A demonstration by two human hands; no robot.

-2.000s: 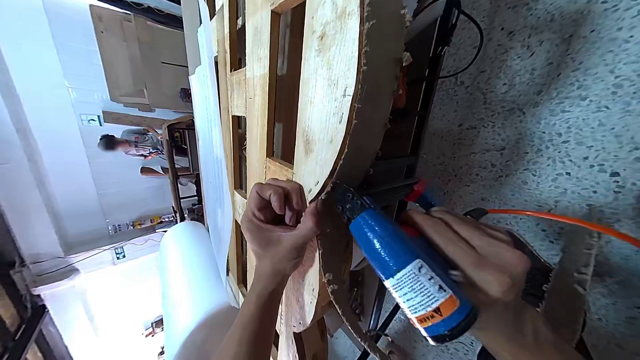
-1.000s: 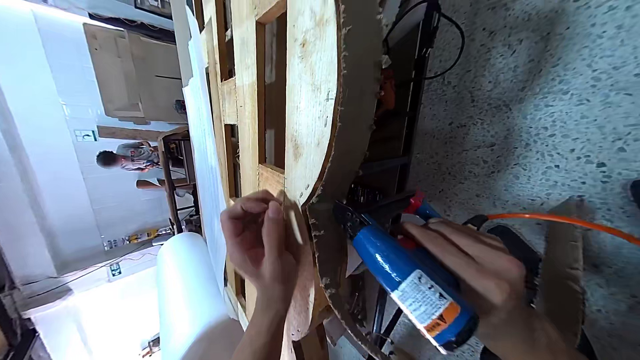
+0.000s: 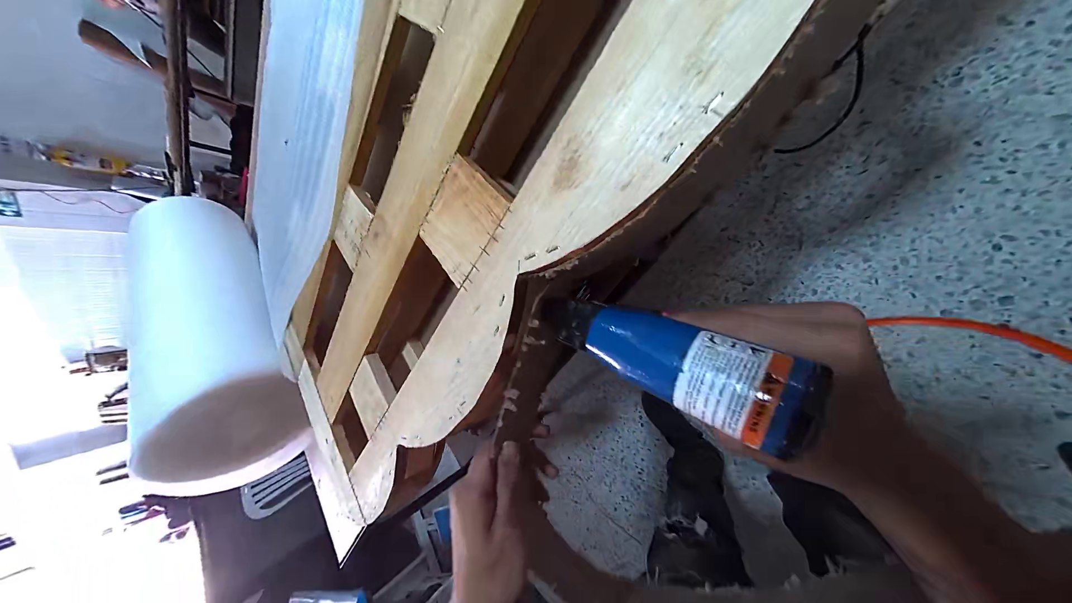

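A blue pneumatic staple gun (image 3: 645, 356) is gripped in my right hand (image 3: 804, 394), its black nose against a brown cardboard-like strip (image 3: 528, 368) at the inner corner of a curved wooden frame (image 3: 586, 176). My left hand (image 3: 494, 511) pinches the strip's loose part lower down, near the frame's scalloped edge. Above the corner the strip follows the frame's curved edge; below, it hangs partly apart from it. Staples show in the pale wood. The gun's trigger is hidden.
A big roll of white foam sheet (image 3: 201, 335) stands beyond the frame, and white sheet material (image 3: 301, 142) lies along its far side. An orange air hose (image 3: 971, 325) runs right over the speckled floor (image 3: 946, 201). My shoes and trousers show below.
My left hand has moved from above the frame's face by the corner down to the loose strip. The staple gun stays at the corner, now tilted differently. The view has shifted closer.
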